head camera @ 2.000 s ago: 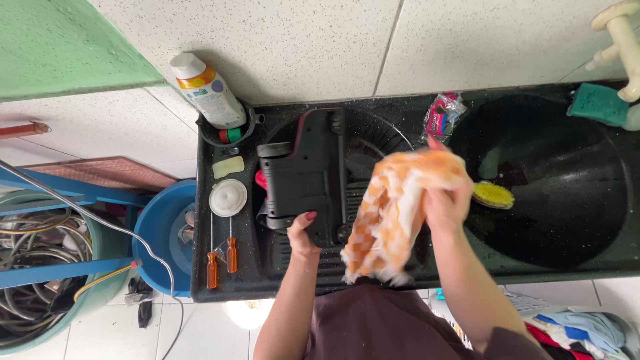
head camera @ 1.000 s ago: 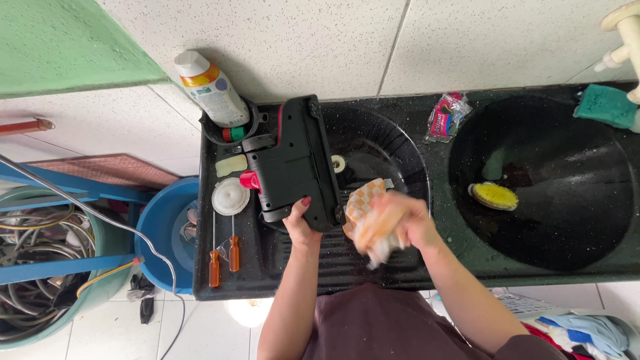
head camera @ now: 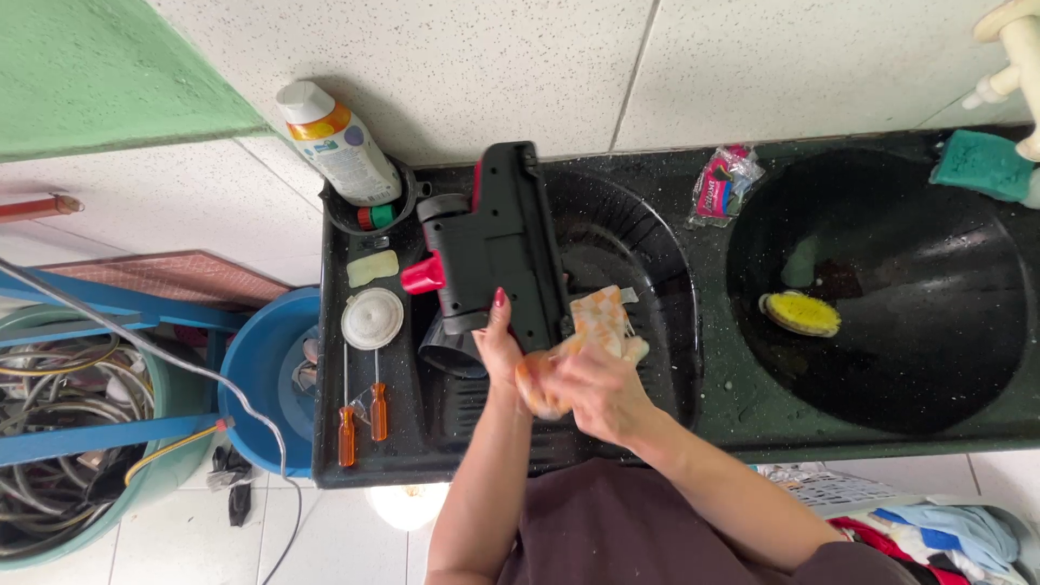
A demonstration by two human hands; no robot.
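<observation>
A black vacuum cleaner floor head (head camera: 508,244) with a red connector (head camera: 423,274) is held tilted over the ribbed part of the dark sink counter. My left hand (head camera: 497,345) grips its lower end, the thumb on its face. An orange-and-white checked cloth (head camera: 600,315) is bunched in my right hand (head camera: 597,390), pressed at the lower corner of the floor head; the fingers are blurred. A dark cup-like part (head camera: 452,351) lies partly hidden beneath. Two screwdrivers (head camera: 347,437) with orange handles and a round white disc (head camera: 372,318) lie to the left.
Left on the counter are a bottle (head camera: 341,146) in a dark container and a pale soap bar (head camera: 373,268). The right basin (head camera: 894,357) holds a yellow-bristled brush (head camera: 803,314). A plastic packet (head camera: 721,187) and green sponge (head camera: 981,166) lie behind. Blue basin (head camera: 268,390) stands at left.
The floor head has tilted and shifted in my left hand from its more upright position. My right hand has brought the cloth from the right, where it was spread out, to the head's lower edge.
</observation>
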